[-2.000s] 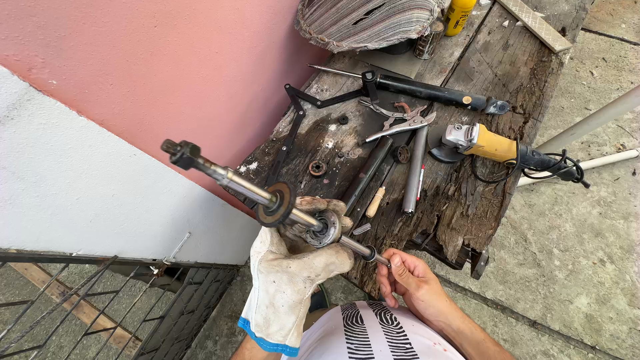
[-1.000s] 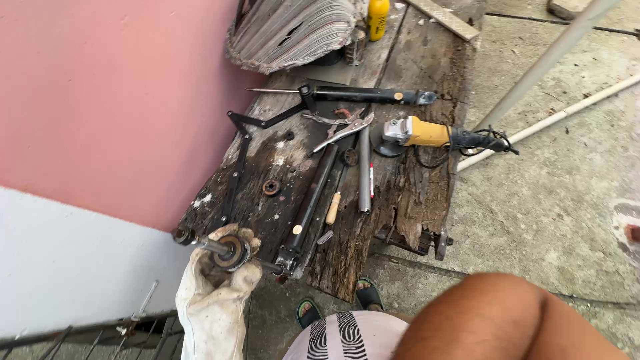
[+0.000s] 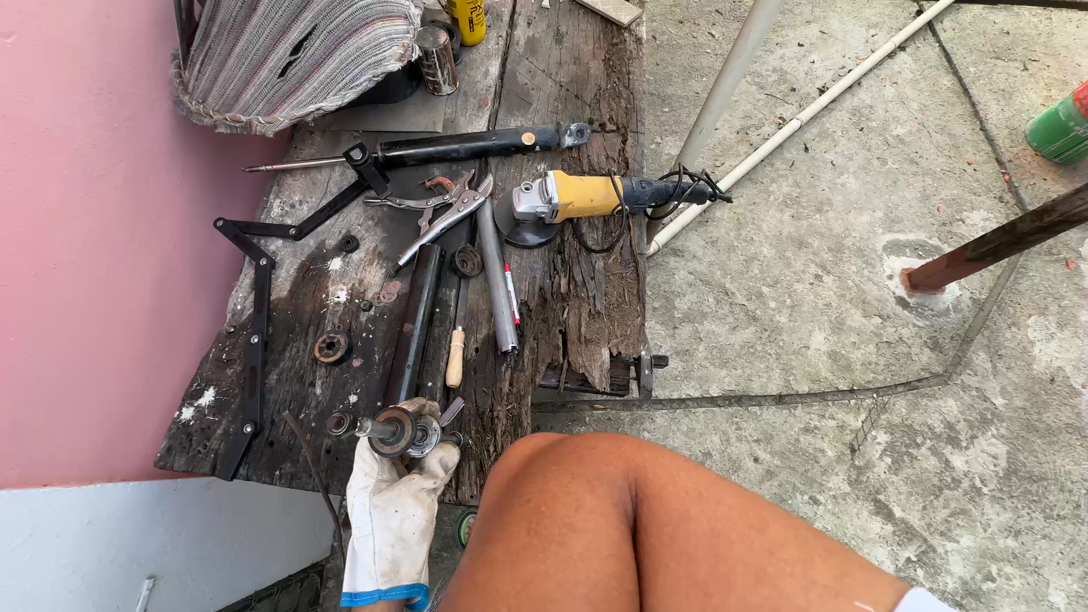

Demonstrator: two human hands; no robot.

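My left hand point(image 3: 395, 501), in a white work glove with a blue cuff, grips a metal piston rod point(image 3: 372, 428) at the near end of the bench. The rod carries a round flange point(image 3: 394, 432), a ring-shaped part point(image 3: 424, 436) and an end fitting point(image 3: 340, 424). Just beyond the glove lies a black metal tube point(image 3: 416, 323). My right hand is out of view; a bent bare arm point(image 3: 595, 527) fills the bottom centre. Farther up the bench are locking pliers point(image 3: 446, 219), a wooden-handled tool point(image 3: 456, 357), a grey metal tube point(image 3: 495, 280) and a red-and-white marker point(image 3: 512, 293).
On the weathered wooden bench point(image 3: 561, 93) lie an angle grinder point(image 3: 586, 195), a black shock absorber point(image 3: 467, 146), a folding linkage lock point(image 3: 259, 323) and a ring part point(image 3: 331, 347). A pink wall point(image 3: 102, 255) borders the left. White pipes point(image 3: 799, 123) are at the right.
My right hand has left the rod and gone out of view. My left hand still holds the rod, now over the bench's near end. The bent arm has come into view.
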